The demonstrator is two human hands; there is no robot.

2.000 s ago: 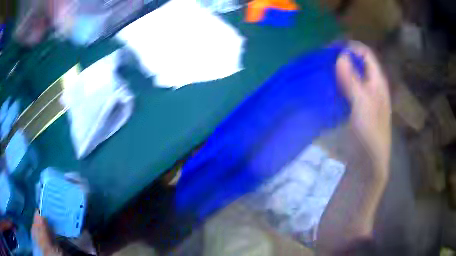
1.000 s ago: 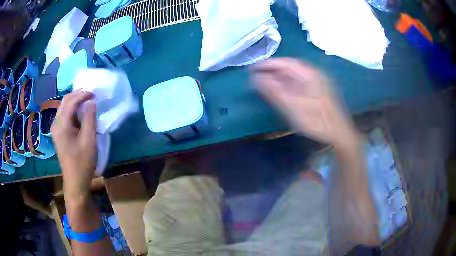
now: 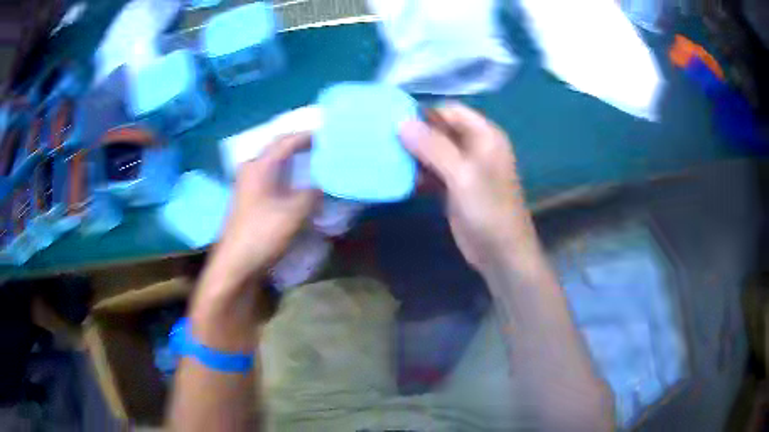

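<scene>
A light-blue portable speaker (image 3: 364, 143) is held up over the bench's front edge, its flat rounded face towards me. My right hand (image 3: 472, 173) grips its right side, thumb on the face. My left hand (image 3: 268, 198) is at its left side and holds a white protective sleeve (image 3: 263, 145), which spreads beside and partly behind the speaker. The sleeve's lower part hangs below my left hand. The picture is blurred, so whether the left fingers touch the speaker is hard to tell.
Housings with brown straps (image 3: 72, 173) stand at bench left. Other light-blue speakers (image 3: 240, 42) and a loose light-blue piece (image 3: 198, 208) lie nearer. White sleeves (image 3: 590, 51) lie at the back. An orange tool (image 3: 693, 55) and blue cloth (image 3: 735, 110) are right. A filled carton (image 3: 628, 321) is below right.
My right hand has taken hold of the speaker that stood on the bench, now lifted. My left hand has moved right with the sleeve. A light-blue piece now shows at the left hand's former place.
</scene>
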